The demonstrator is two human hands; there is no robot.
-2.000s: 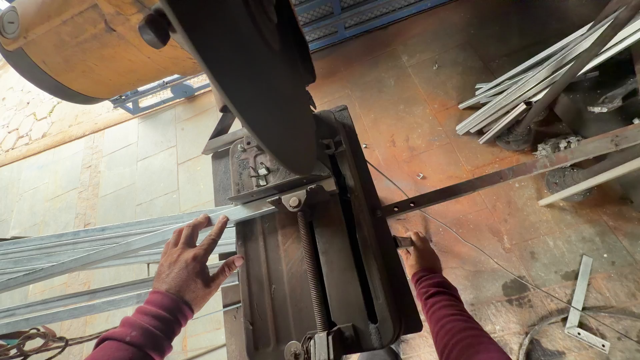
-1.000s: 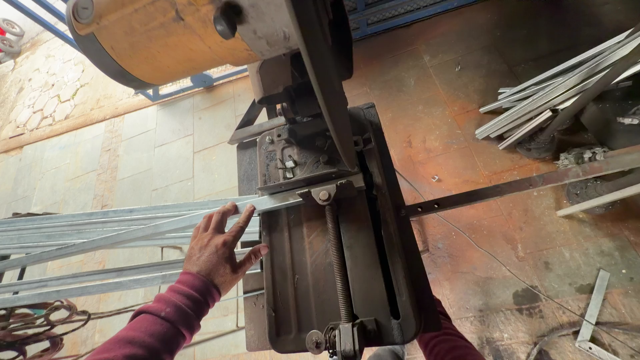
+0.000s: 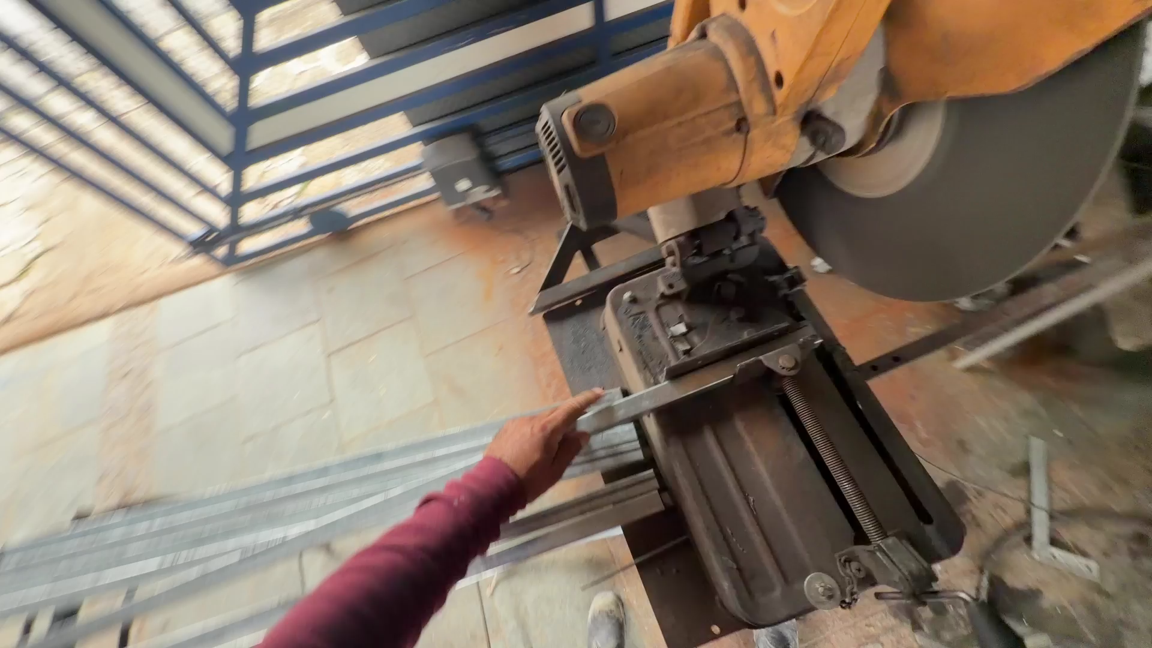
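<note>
My left hand point(image 3: 540, 443), in a maroon sleeve, rests on a galvanized metal bar point(image 3: 639, 407) at the left side of a chop saw's base point(image 3: 747, 486). The bar runs into the saw's vise, between the fence and the jaw on the threaded screw point(image 3: 832, 459). How firmly the fingers hold it cannot be told. Above the base at the upper right stands the large dark cutting disc point(image 3: 963, 189), raised clear of the bar, beside the orange motor housing point(image 3: 675, 126). My right hand is out of view.
Long metal bars point(image 3: 225, 522) lie at the left. A dark punched bar point(image 3: 999, 324) extends on the right. A blue metal gate point(image 3: 238, 135) stands at the back left. An L-shaped metal piece point(image 3: 1041, 504) lies on the floor at the right, near the vise's crank handle point(image 3: 990, 625).
The view has swung far. The disc was low over the vise and now stands raised. My right hand, seen at the saw's right side two seconds ago, has left the view.
</note>
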